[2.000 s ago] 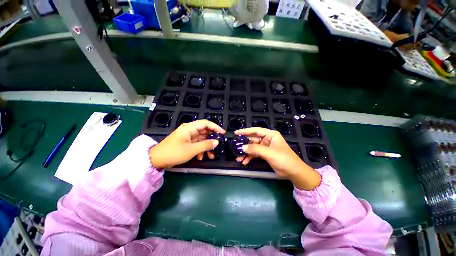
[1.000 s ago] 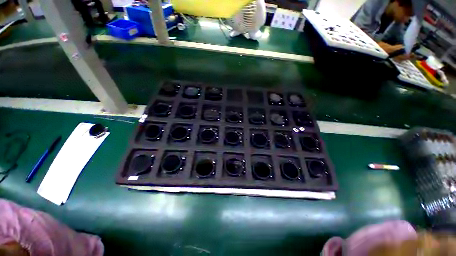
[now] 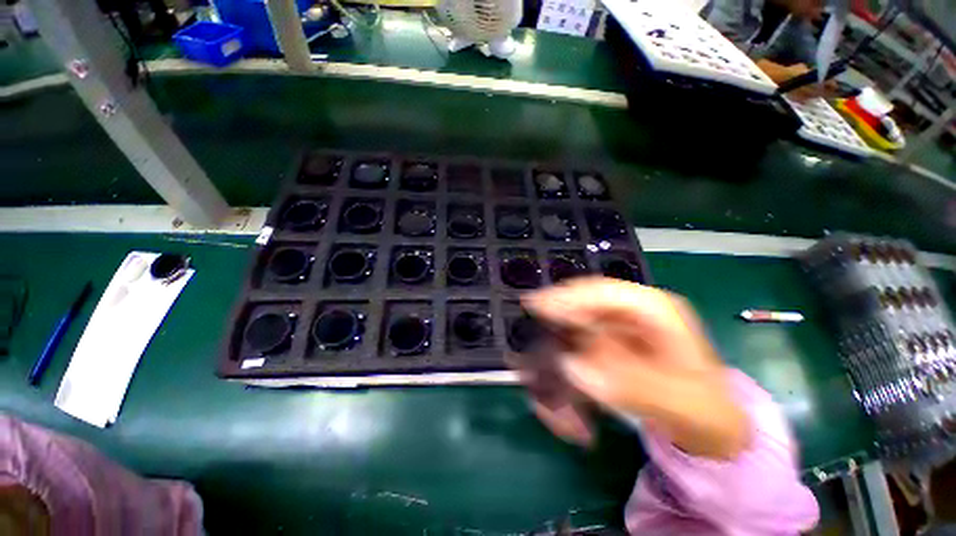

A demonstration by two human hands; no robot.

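A black compartment tray lies on the green bench, its square pockets mostly filled with round glossy black units. Two pockets in the back row look empty. My right hand is blurred over the tray's near right corner and hides the pockets there; whether it holds a unit cannot be told. My left hand is not clearly visible; only the pink left sleeve shows at the lower left, with a dark blur at the frame's edge.
A white paper slip with a black disc on it and a blue pen lie left. A white-and-red stick and stacked clear trays are right. A metal upright stands behind. A person's hand shows at the upper right.
Two seconds ago both hands held black discs over the tray; one second ago they were withdrawn. Now my right hand has come back over the tray's near right corner. The view has shifted slightly.
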